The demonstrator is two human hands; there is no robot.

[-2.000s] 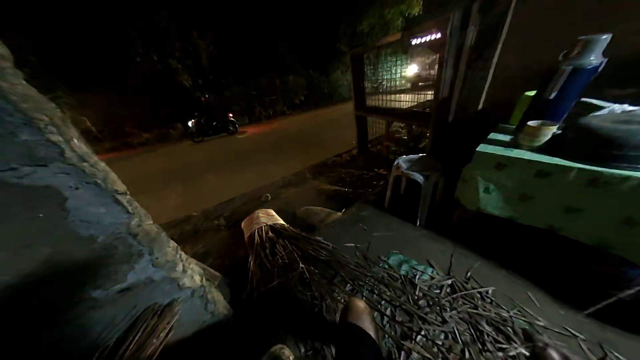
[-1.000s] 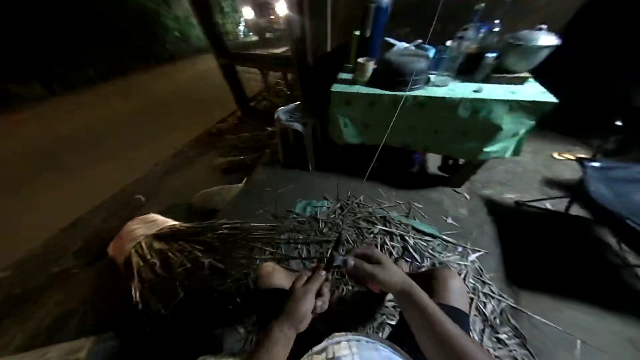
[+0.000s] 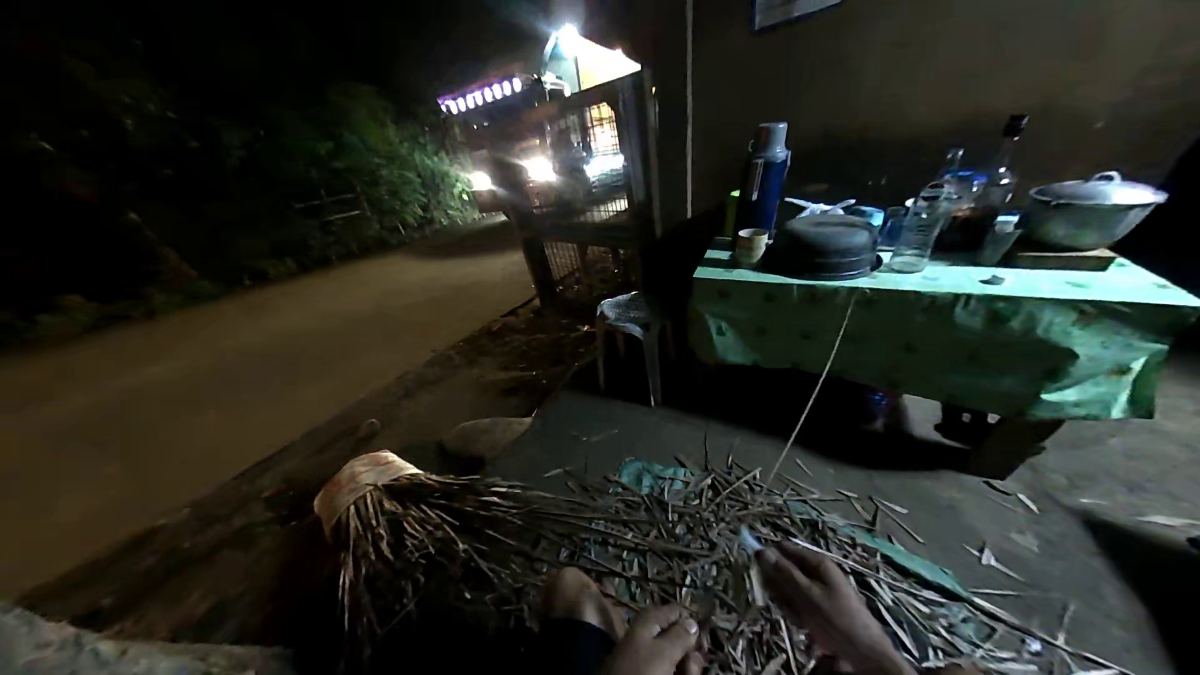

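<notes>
My left hand [image 3: 656, 639] is at the bottom centre with its fingers curled; whether something is inside them is hidden. To its right, my right hand [image 3: 817, 592] has its fingers closed at a small, pale, thin piece [image 3: 753, 562], too blurred to name. Both hands are low over a heap of dry plant sticks and strips [image 3: 694, 539]. A long thin stalk or cord [image 3: 814, 394] slants from the table's front edge down to the heap. On the left lies a bundle of thin dry sticks [image 3: 384, 553] with a pale wrap [image 3: 361, 478] around one end.
My bent knee [image 3: 577, 600] is beside the left hand. Green plastic pieces [image 3: 652, 476] lie in the heap. Ahead are a plastic stool [image 3: 633, 314] and a table with a green cloth [image 3: 891, 328], bearing a blue thermos [image 3: 767, 178], a cup, bottles and a lidded pot [image 3: 1095, 211]. A road runs left.
The view has swung right, then partly back left. My hands, out of sight two seconds ago, show over the heap one second ago and now, somewhat farther apart. Vehicle-like lights look larger beyond the fence.
</notes>
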